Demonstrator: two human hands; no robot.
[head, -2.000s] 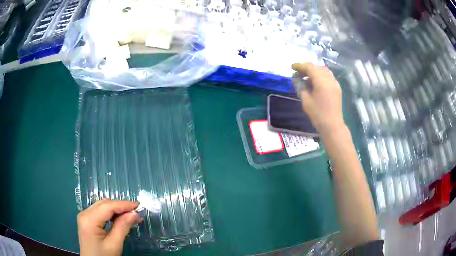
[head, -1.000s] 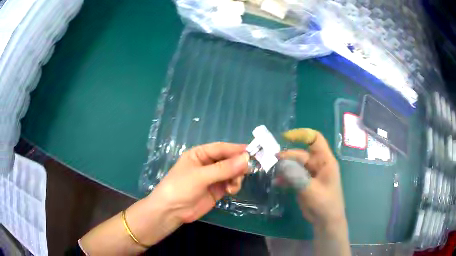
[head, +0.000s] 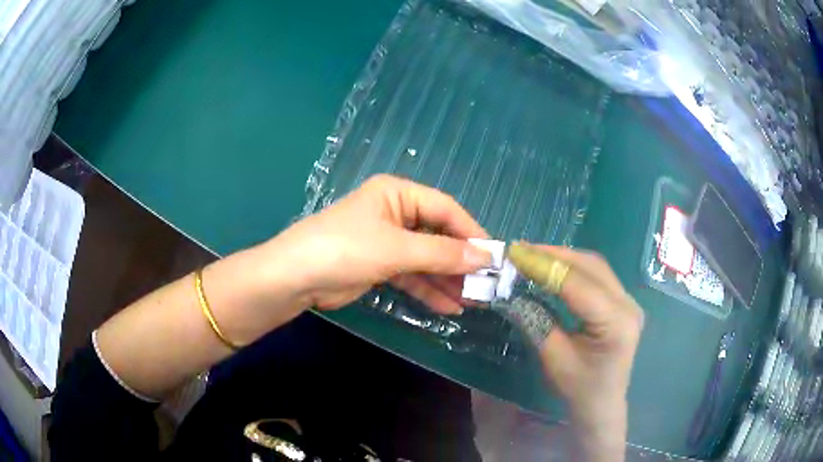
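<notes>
My left hand (head: 397,239) holds a small white part (head: 482,285) between thumb and fingers, above the near end of the clear ribbed tray (head: 451,135). My right hand (head: 577,311) closes on the same part from the right, with a yellow finger cot (head: 539,267) and a grey wrap (head: 526,320) on its fingers. The fingers hide much of the part, so its exact fit cannot be told. The clear tray lies flat on the green mat (head: 217,117).
A white tray stack (head: 45,63) stands at the left, with a single white tray (head: 41,262) below it. A phone (head: 727,244) lies over a clear label dish (head: 668,271) at right. A blue bin (head: 699,113) and clear bag (head: 577,45) are at upper right; filled trays (head: 790,361) line the right edge.
The right hand has come from the blue bin to the left hand and now touches the white part. The view has swung left, so the tray and bin appear further right.
</notes>
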